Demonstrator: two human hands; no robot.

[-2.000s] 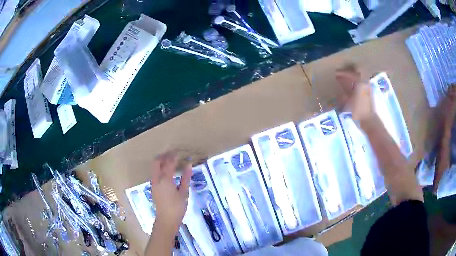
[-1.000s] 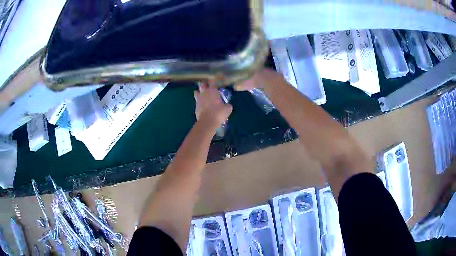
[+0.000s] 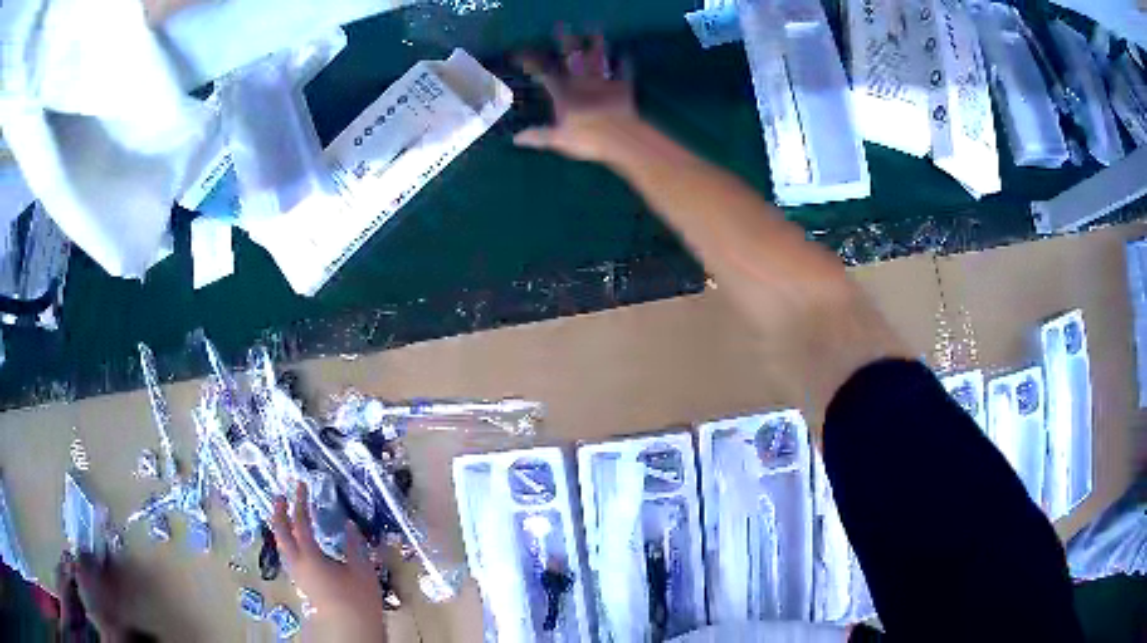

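Note:
My right hand (image 3: 585,107) is over the dark green strip with its fingers spread, empty and a little blurred. My left hand (image 3: 330,580) is low at the left, on a heap of bagged clear rods (image 3: 258,446) with dark cables among them. Clear bagged pieces are under and between its fingers, and I cannot tell whether it grips any. White blister trays (image 3: 476,515) stand side by side to its right on the brown cardboard. Several show clear rods or dark cables inside, and round recesses at their far ends. My right arm hides part of the row.
White printed boxes (image 3: 403,132) and more trays (image 3: 824,126) lie on the green strip (image 3: 503,245). A soft white sheet (image 3: 94,151) hangs at the top left. Another person's hand (image 3: 94,590) is at the lower left. Small blue-grey pieces (image 3: 252,604) lie beside my left hand.
Both hands were together over the green strip. My left hand has come down to the heap, where rods now lie on its right side. My right hand is now open. The phone-like object overhead is gone.

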